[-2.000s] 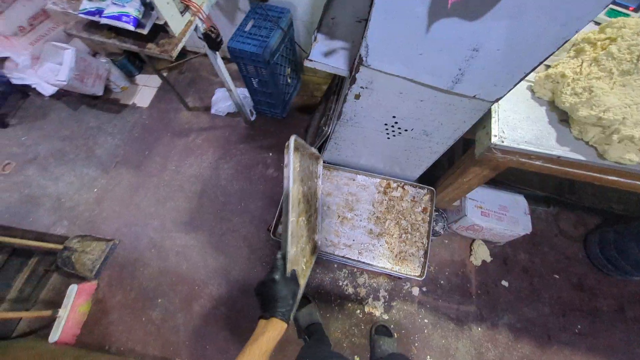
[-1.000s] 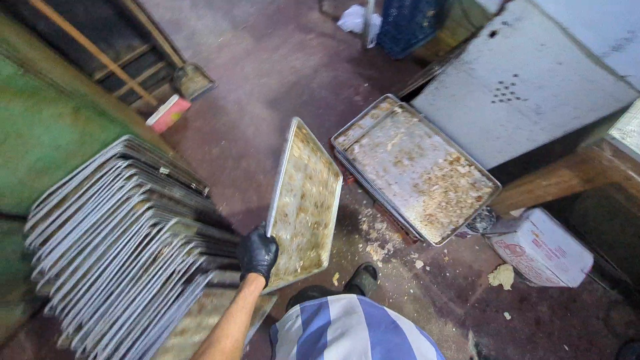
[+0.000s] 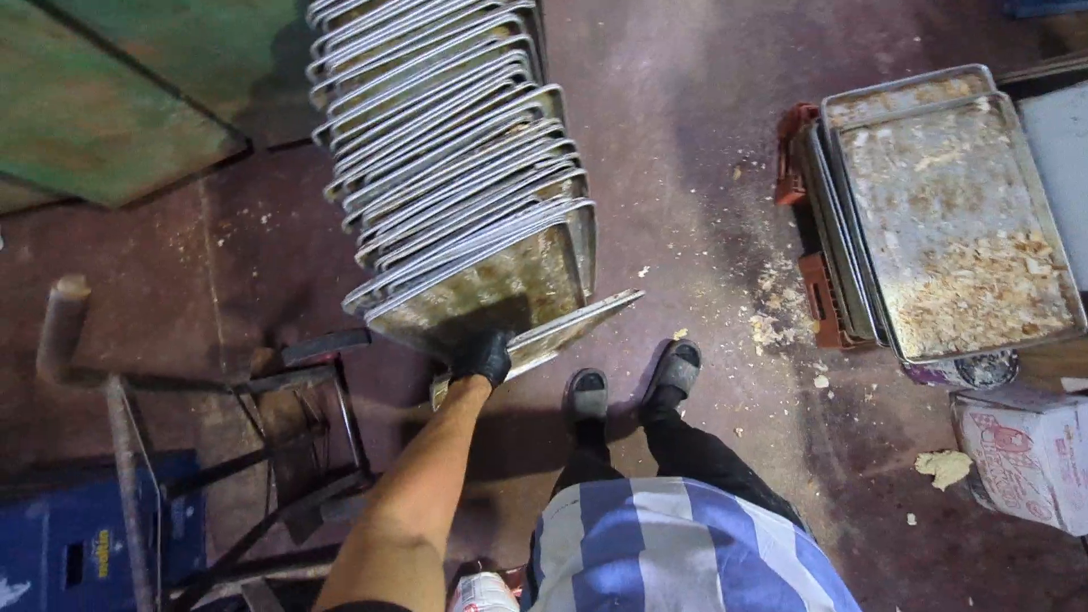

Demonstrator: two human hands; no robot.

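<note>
My left hand (image 3: 483, 359), in a black glove, grips the edge of a metal baking tray (image 3: 565, 330) held steeply on its side. That tray is beside the front end of a long row of baking trays (image 3: 459, 161) standing on edge, packed close together. My right hand is out of view. At the right, a stack of baking trays lies flat on a reddish-brown plastic crate (image 3: 822, 299); the top tray (image 3: 926, 195) bears pale and browned crumbs, thickest at its near end.
A metal frame with a handle (image 3: 119, 382) and a blue crate (image 3: 51, 544) are at lower left. Green panels (image 3: 110, 93) stand upper left. A printed carton (image 3: 1024, 459) sits at lower right beside a piece of dough (image 3: 943, 467). Crumbs litter the floor near my sandalled feet.
My left hand has carried the tray away from the flat stack to the front of the standing row. The view has swung toward that row.
</note>
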